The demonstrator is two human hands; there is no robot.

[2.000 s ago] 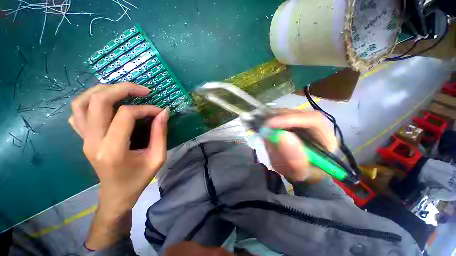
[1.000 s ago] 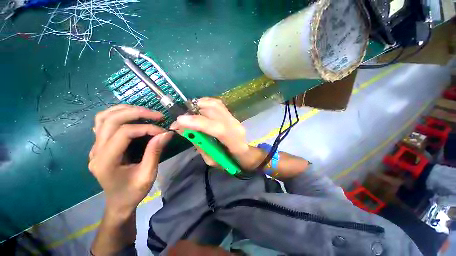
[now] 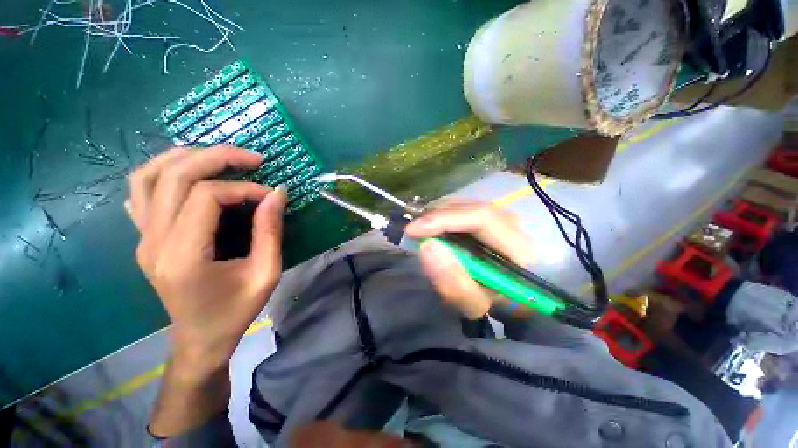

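Observation:
The green PCB panel [image 3: 232, 109] lies on the dark green mat, with one whitish strip across its rows. My left hand [image 3: 210, 236] is at its near left edge, thumb and fingertips pinched close together over the panel. Whether a thin part is between them cannot be told. My right hand [image 3: 468, 254] holds the soldering iron [image 3: 512, 284] by its green handle. The iron's metal tip and curved silver guide tube point left and meet the panel's near right corner, just right of my left fingertips.
Thin black wires [image 3: 87, 166] lie scattered left of the panel. White wires [image 3: 114, 26] lie beyond it. A cream cardboard tube [image 3: 534, 66] stands at the right, with yellow-brown tape [image 3: 420, 149] along the bench edge. Black cords [image 3: 560, 214] hang below. Red crates [image 3: 696, 271] are at far right.
The iron swung in over the panel's far side a second ago, and has now drawn back to the near right corner. My left hand shifted slightly left.

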